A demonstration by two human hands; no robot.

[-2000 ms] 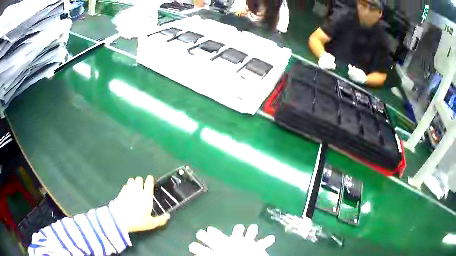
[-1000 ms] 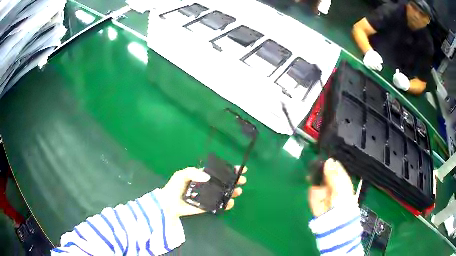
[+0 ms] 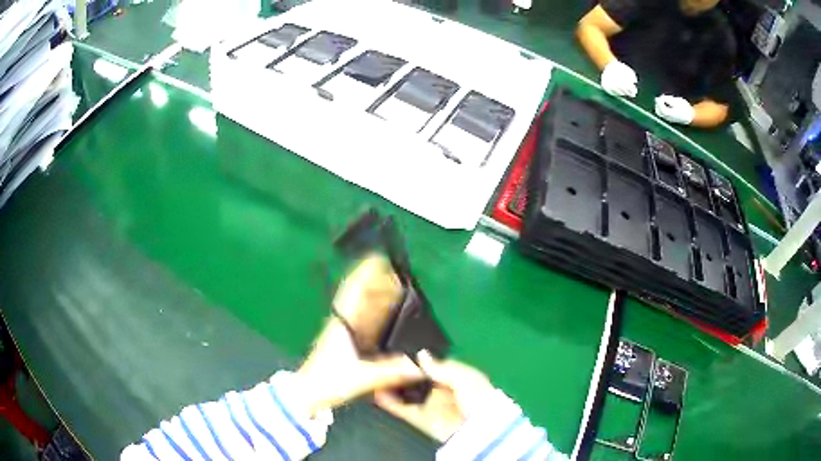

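Note:
A black phone middle frame (image 3: 416, 326) is held between my two hands above the green bench, blurred by motion. My left hand (image 3: 347, 338) is on its left side, fingers pointing up. My right hand (image 3: 441, 396) grips its lower end. A dark part (image 3: 360, 232) shows above my left fingers; whether it belongs to the same frame I cannot tell. Both hands look bare, with striped sleeves.
A white tray (image 3: 360, 162) with several black frames lies at the back. Stacked black blister trays (image 3: 621, 216) on a red base (image 3: 515, 194) stand right. Two frames (image 3: 633, 369) lie beside a black-and-white strip (image 3: 601, 383). Papers (image 3: 31, 90) pile far left. A person with white gloves sits opposite.
My right hand has come left from near the black trays to the frame. My left hand has turned the frame. Earlier, the frame lay near the bench and a white glove showed.

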